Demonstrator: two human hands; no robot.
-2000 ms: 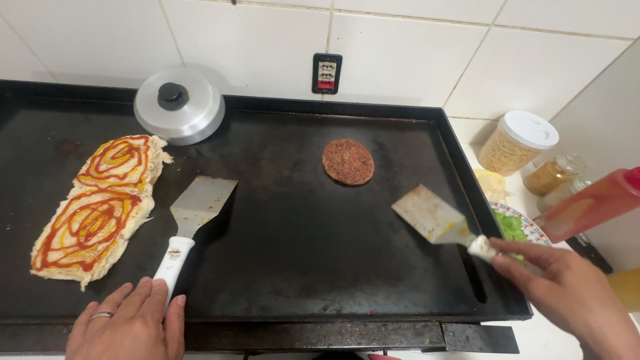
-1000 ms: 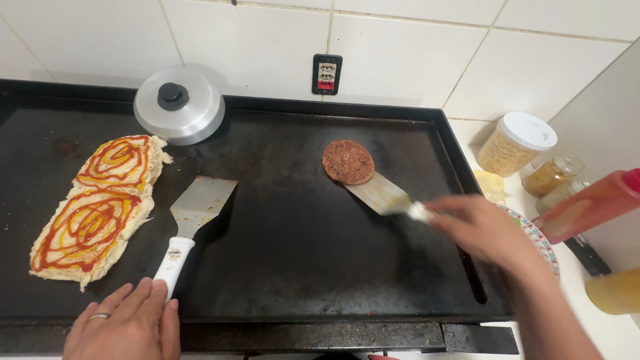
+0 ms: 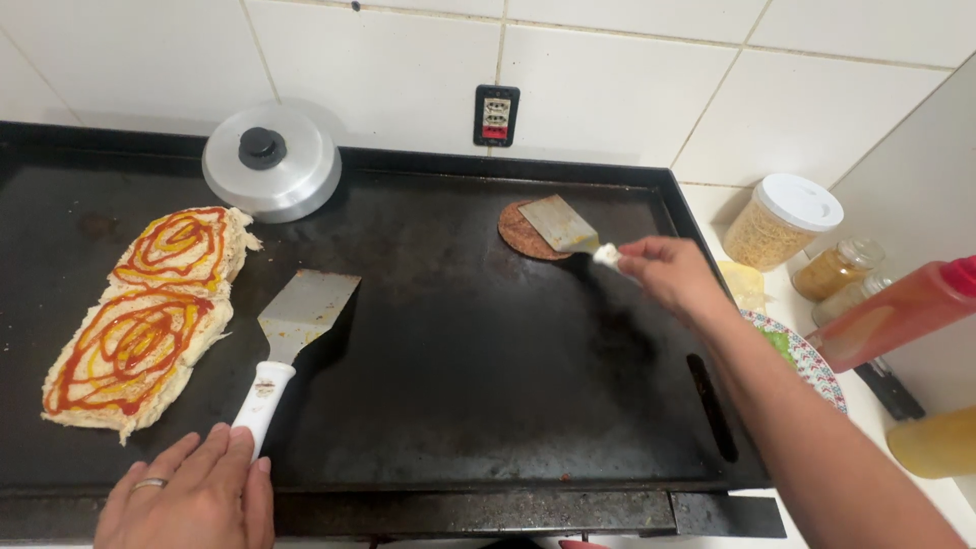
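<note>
My left hand, with a ring on one finger, holds the white handle of a metal spatula at the lower left of the griddle. My right hand grips the white handle of a second metal spatula, whose blade lies over the upper right part of a round browned meat patty. The patty is on the black griddle, right of centre toward the back. Two joined bread halves, cut side up with red and yellow sauce swirls, lie at the left.
An aluminium lid with a black knob stands at the griddle's back edge, below a wall outlet. Right of the griddle are a white-lidded tub, glass jars, a patterned plate with greens, a red squeeze bottle and a yellow bottle.
My right hand first brought its spatula from the right to the patty's lower right edge, and the blade is now over the patty. The left hand and its spatula have stayed in place.
</note>
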